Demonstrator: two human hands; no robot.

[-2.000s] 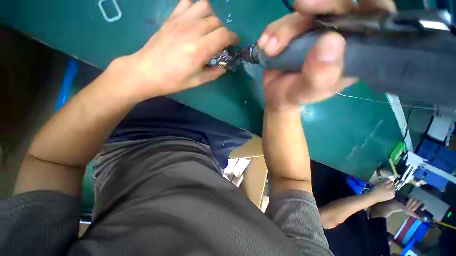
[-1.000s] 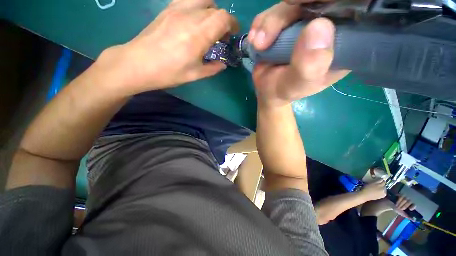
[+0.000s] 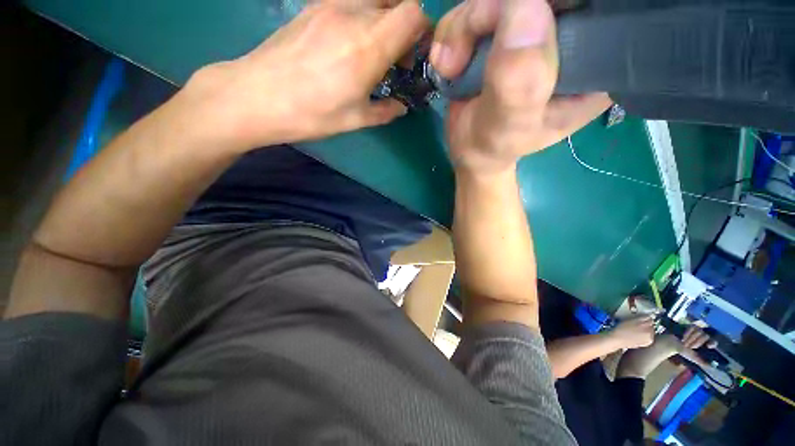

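Note:
My left hand (image 3: 318,78), bare, holds a small dark and silvery module (image 3: 406,88) in its fingertips above the green bench. The fingers hide much of the module. My right hand (image 3: 506,91), bare, is wrapped around a thick grey electric screwdriver (image 3: 671,61), whose body runs off to the right. The driver's nose end is at the module, close to my left fingertips. I cannot tell whether its tip touches the module.
The green bench (image 3: 593,218) has a pale rail (image 3: 667,183) along its edge. A thin white wire (image 3: 601,170) curves right of my right wrist. A small silvery piece (image 3: 615,114) shows below the driver. A cardboard carton (image 3: 429,292) is by my lap. Another person's hands (image 3: 635,333) work at lower right.
The view has shifted, and the pale loop at the top has left it. The small silvery piece below the driver has come into view. Both hands keep their holds, near each other.

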